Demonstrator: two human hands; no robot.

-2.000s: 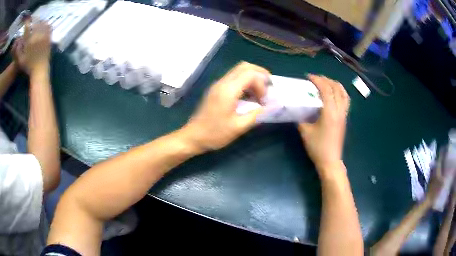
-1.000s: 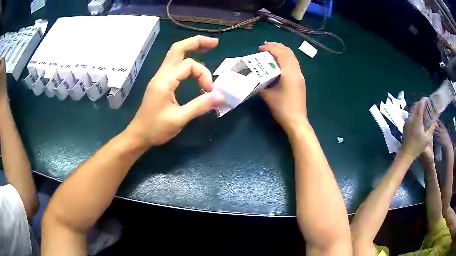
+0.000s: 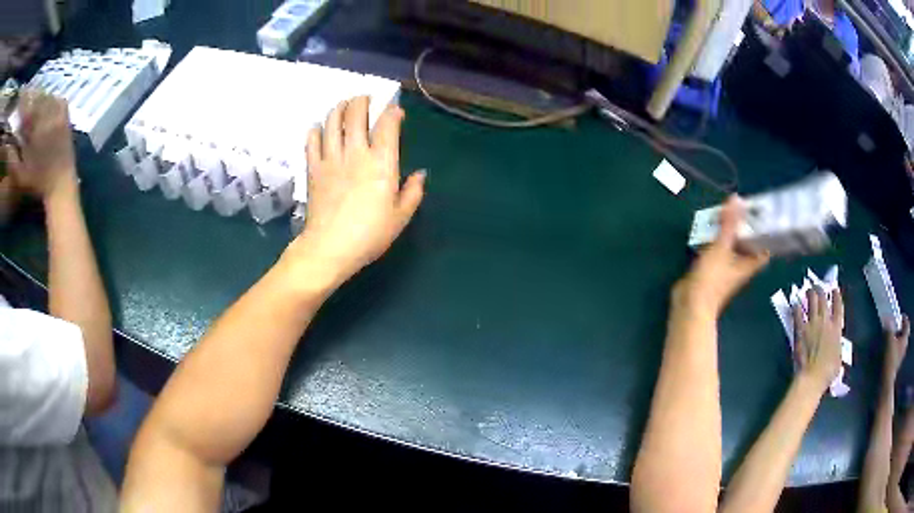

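A carton stack (image 3: 251,105) lies on the dark green tabletop at the left, a broad white slab with a row of open flapped ends facing me. My left hand (image 3: 356,190) lies over its right end, fingers spread; whether it grips a carton there is hidden. My right hand (image 3: 724,263) is at the right, raised over the table, and holds a white printed carton (image 3: 792,215), blurred, with a pale green end to the left. The carton's far end points right.
Another person's hand (image 3: 820,336) is on white paper slips at the right; another holds a white carton (image 3: 882,284). A neighbour's hand (image 3: 45,140) is by more cartons (image 3: 105,85) at the left. A cord (image 3: 501,122) and a white scrap (image 3: 668,176) lie towards the back.
My left hand has let go of the carton and moved left to the stack. My right hand has moved right with the carton. The neighbour's hand at right is now on the slips.
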